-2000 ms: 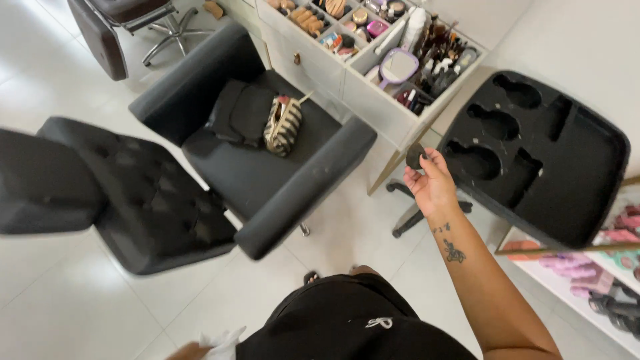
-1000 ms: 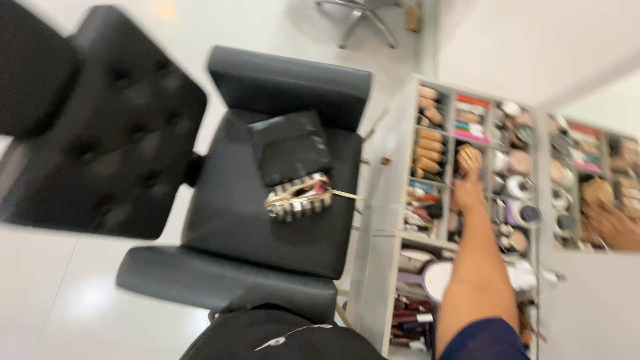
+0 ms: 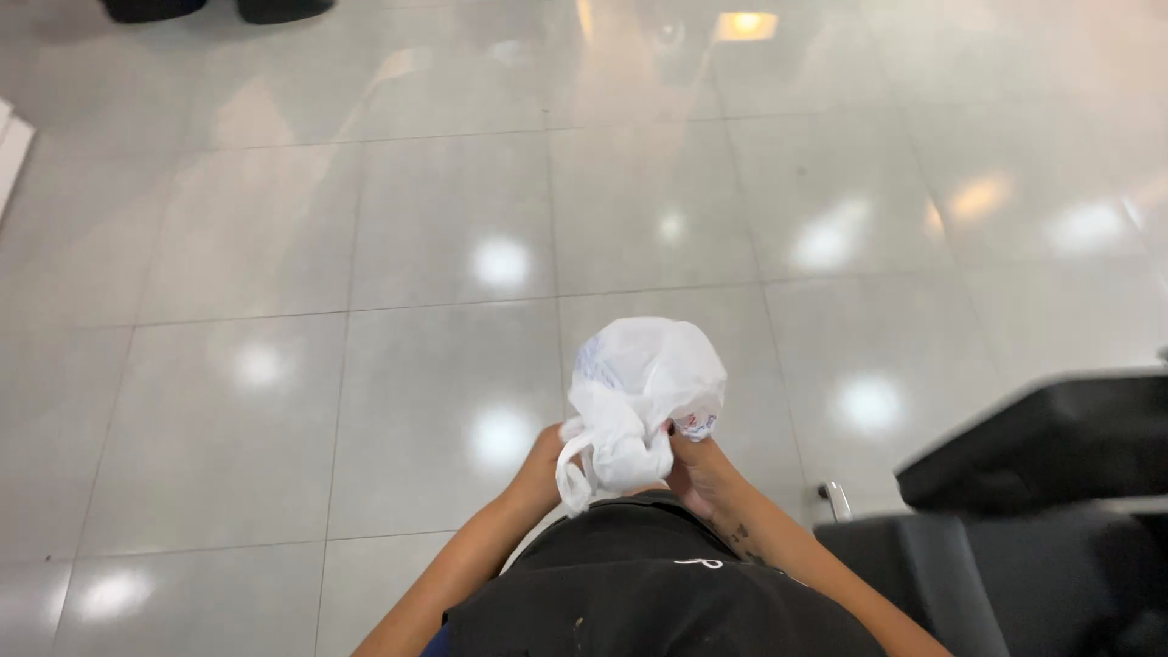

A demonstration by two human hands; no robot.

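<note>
A white plastic bag (image 3: pixel 648 374), crumpled and bulging at the top with some printing on it, is held in front of my body, above the tiled floor. My left hand (image 3: pixel 547 461) grips it from the left, beside a hanging loop of the bag, its fingers mostly hidden by the plastic. On the other side, my right hand (image 3: pixel 695 474) holds the bag's lower right part. A small dark item shows at the fingertips of that hand, too small to name. What the bag contains is hidden.
A black padded salon chair (image 3: pixel 949 584) stands close on my right, with its dark headrest (image 3: pixel 1040 447) above it. Glossy floor tiles (image 3: pixel 438 383) stretch ahead. Dark objects (image 3: pixel 219 7) sit at the top left, and a white furniture edge (image 3: pixel 11 151) is at the far left.
The view has swung away from the makeup drawers to the floor. My right hand, which was reaching into the drawers, is now at the white bag together with my left hand.
</note>
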